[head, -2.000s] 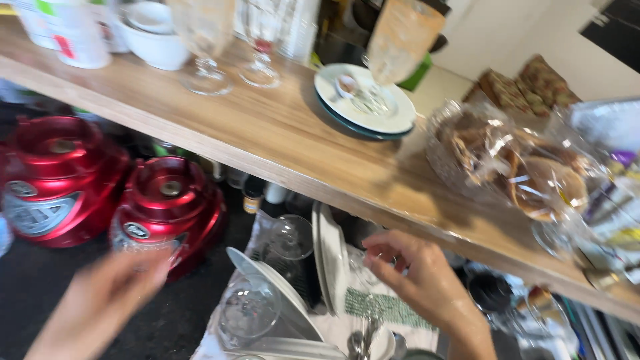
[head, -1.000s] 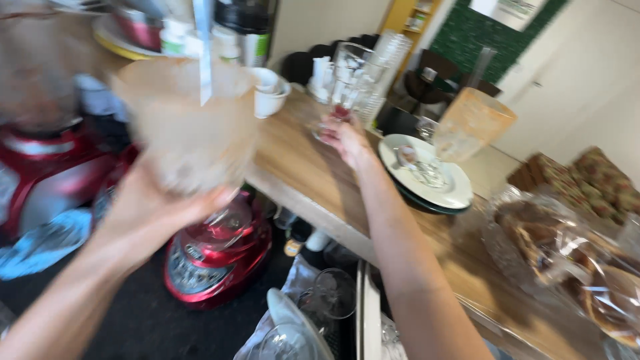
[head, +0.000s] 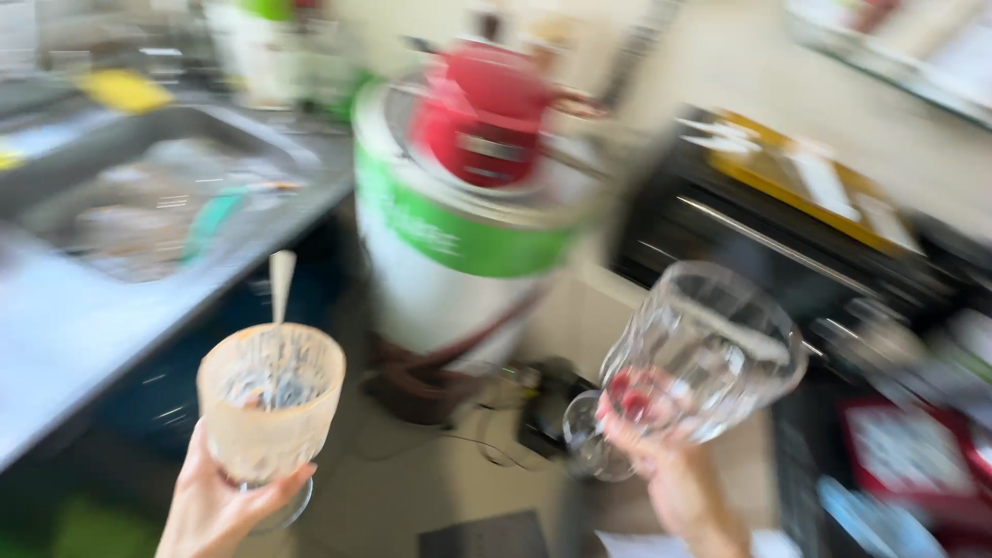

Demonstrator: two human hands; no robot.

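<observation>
At the lower left, my left hand [head: 232, 496] grips the base of a used stemmed glass [head: 267, 395]. Creamy residue coats its inside, and a spoon [head: 282, 287] stands up in it. On the right, my right hand [head: 666, 457] holds a large clear stemmed glass [head: 697, 356] by the stem, tilted to the right, with some red residue in its bottom. The two glasses are well apart, both in mid-air above the floor.
A sink [head: 287, 147] with dishes lies at the upper left beside a counter [head: 70, 333]. Ahead stands a white and green drum [head: 465, 240] bearing a red appliance [head: 488, 116]. A yellow tray [head: 814, 194] is on the right; cables [head: 488, 449] lie on the floor.
Both hands were without glasses two seconds ago; one second ago each had a glass at the wooden shelf. The view has swung from the shelf to the sink and drum.
</observation>
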